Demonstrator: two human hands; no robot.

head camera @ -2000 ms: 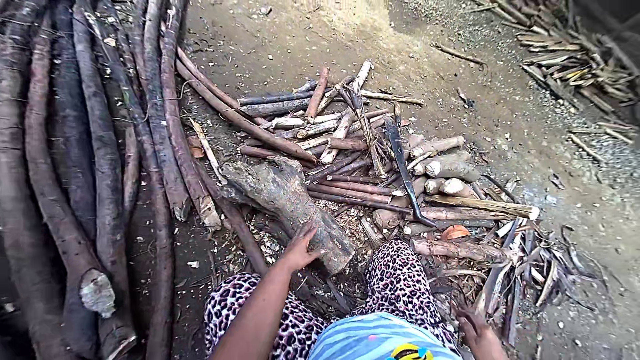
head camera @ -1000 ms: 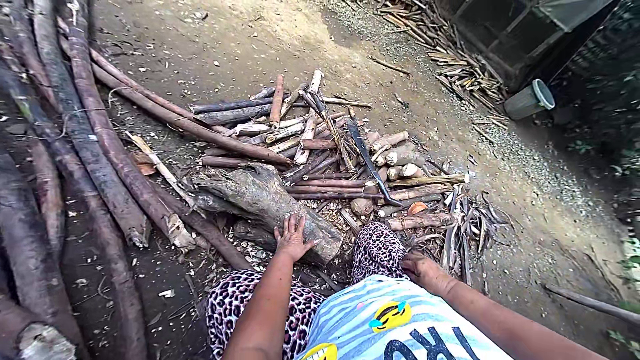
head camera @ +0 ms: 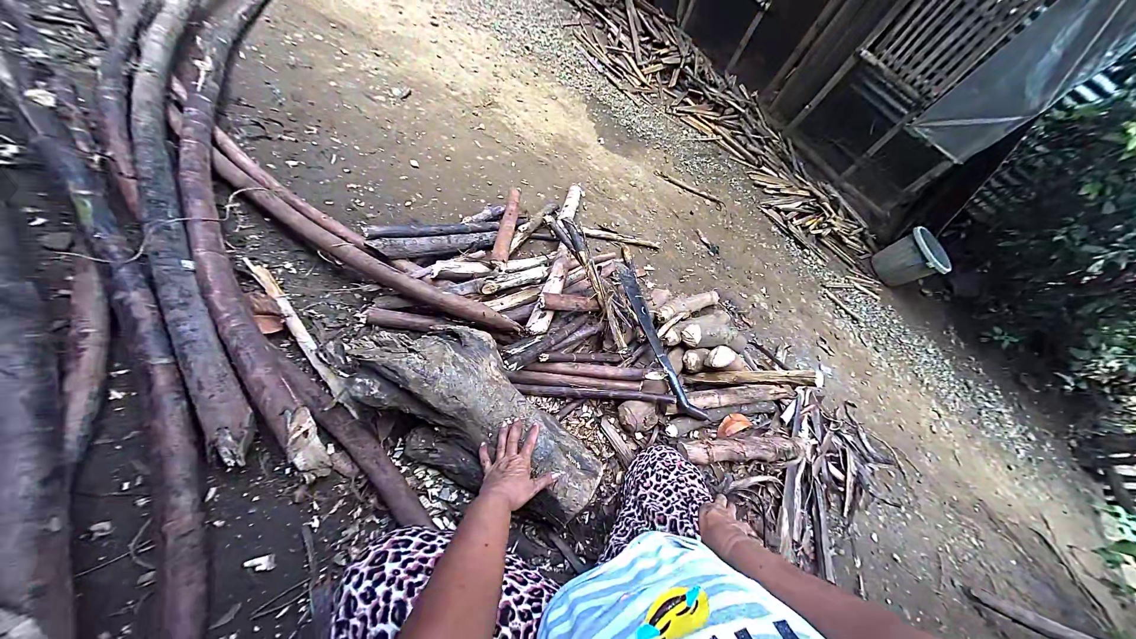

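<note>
My left hand (head camera: 513, 470) lies flat with spread fingers on a thick weathered log (head camera: 470, 382) in front of my knees. Against my right knee rests my right hand (head camera: 723, 525), its fingers partly hidden; I see nothing in it. Beyond the log is a pile of cut wood pieces (head camera: 568, 368), some stripped pale and some with brown bark. A dark-bladed machete (head camera: 652, 328) lies slantwise across the pile, touched by neither hand.
Long bark-covered poles (head camera: 195, 266) lie along the left. Bark strips (head camera: 821, 470) are heaped to the right of the pile. Farther off are split firewood (head camera: 737, 124), a grey bucket (head camera: 911, 256) and a slatted wooden structure (head camera: 923, 53). Leafy plants (head camera: 1065, 257) stand at the right.
The view has swung, bringing the bucket and structure into sight. My right hand has come to my right knee from lower right. My left hand stays on the log.
</note>
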